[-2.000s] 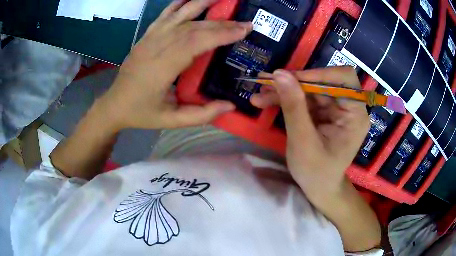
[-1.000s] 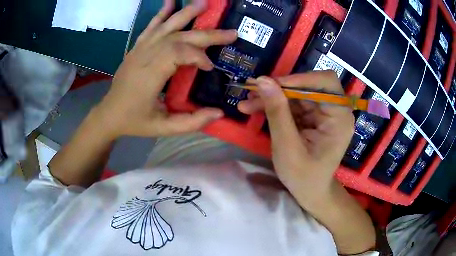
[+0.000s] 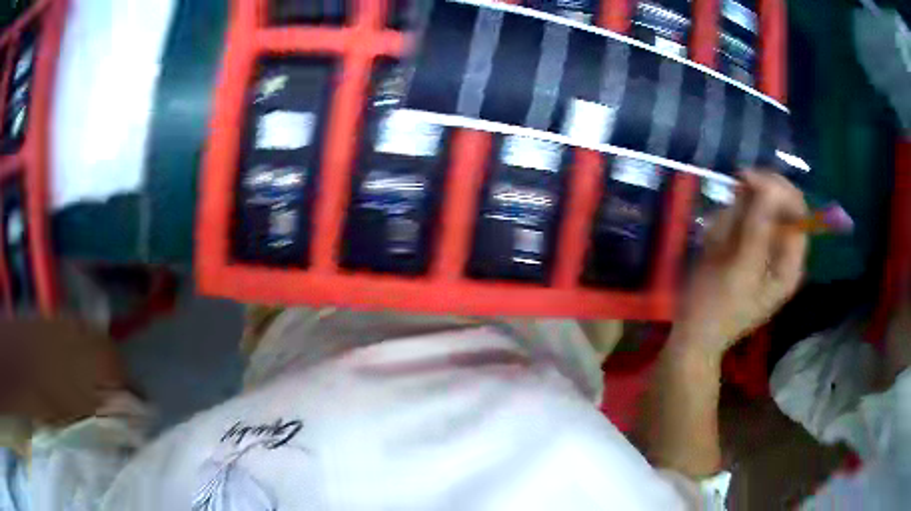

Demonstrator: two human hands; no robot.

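Observation:
The image is blurred. My right hand is at the tray's right end and holds the tweezers; only their orange and pink end shows. Their tip is hidden. The black adhesive pad sheet with white edges lies slantwise over the upper part of the red foam tray. Its right end is just above my right hand. Phones with backs off sit in the tray pockets, such as the leftmost phone. My left hand is not seen.
A blurred forearm is cut off at the left edge; whose it is I cannot tell. A white sheet lies on the green mat. Another red tray is at far left. Another person's sleeve is at right.
The view has swung, so the whole front row of the tray shows. My left hand has left the leftmost phone. My right hand has moved to the tray's right end with the tweezers.

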